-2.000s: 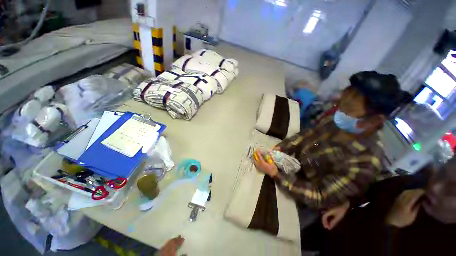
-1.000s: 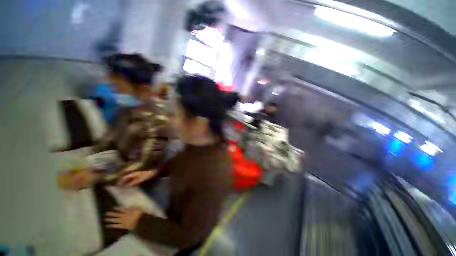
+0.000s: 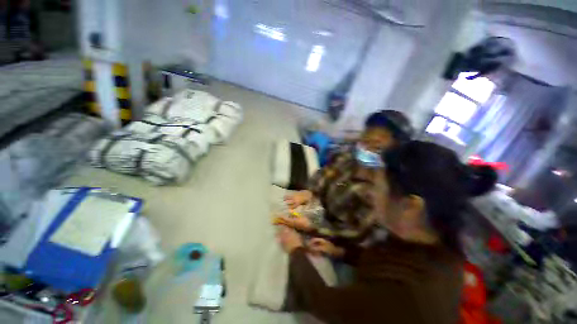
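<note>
Neither of my hands is in view. On the worktable [image 3: 221, 152] in front of me, a folded curtain bundle [image 3: 271, 278] lies along the right edge, partly hidden by a worker's arms. A second bundle [image 3: 297, 166] with a dark brown band lies behind it. Two workers' hands meet over the cloth between them. A small yellow hand tool [image 3: 279, 220] shows at the masked worker's hand. A turquoise tape roll [image 3: 192, 255] lies flat near a pale label strip [image 3: 209, 296]. The picture is blurred.
Tied curtain rolls [image 3: 152, 142] lie at the back left. A blue clipboard [image 3: 82, 234] and red-handled scissors [image 3: 73, 304] are at the lower left. A striped column [image 3: 107, 88] stands behind the rolls. A masked worker [image 3: 348, 186] and a brown-sleeved worker [image 3: 392, 266] are at the right.
The view swung right, then back left to the table. The brown-sleeved worker now leans over the near bundle, hands beside the masked worker's. My hand at the bottom edge two seconds ago is out of view.
</note>
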